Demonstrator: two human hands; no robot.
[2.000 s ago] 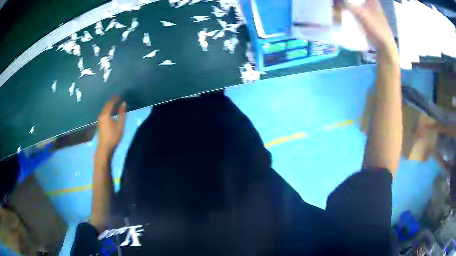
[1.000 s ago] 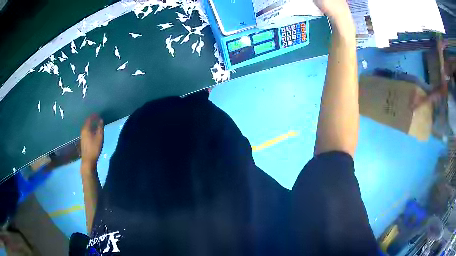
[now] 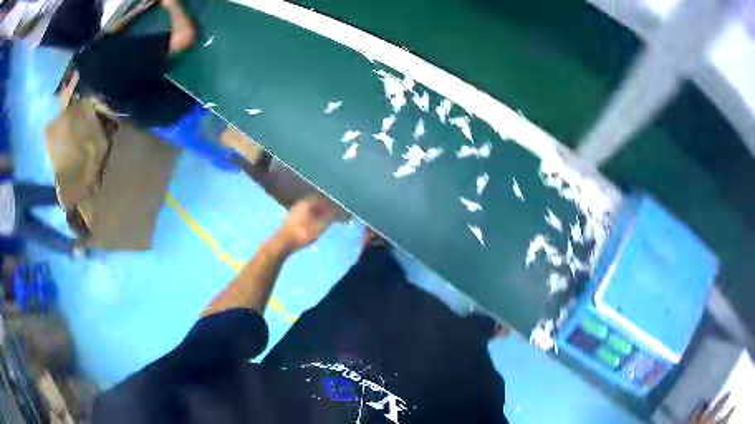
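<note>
White twisted scraps (image 3: pixel 414 156) lie scattered on the green bench (image 3: pixel 314 91), thicker towards its far white rail and the scale. The light-blue scale (image 3: pixel 654 281) stands at the right with a bare top plate. My left hand (image 3: pixel 310 220) is at the bench's near edge, blurred; whether its fingers hold anything cannot be told. Part of what looks like my right hand (image 3: pixel 714 412) shows at the bottom right, cut off by the picture edge, beside white sheets (image 3: pixel 741 389); its grip is hidden.
Another person in a dark shirt (image 3: pixel 124 70) is at the bench's far left end, one arm on it. A bright blue item (image 3: pixel 199 137) is under the bench edge. A large brown carton (image 3: pixel 128 195) stands on the light-blue floor. A pale blurred post (image 3: pixel 637 99) crosses the upper right.
The view has swung left, bringing the other person and the bench's left end into sight. The scale now appears lower right. My right hand has moved almost out of the picture.
</note>
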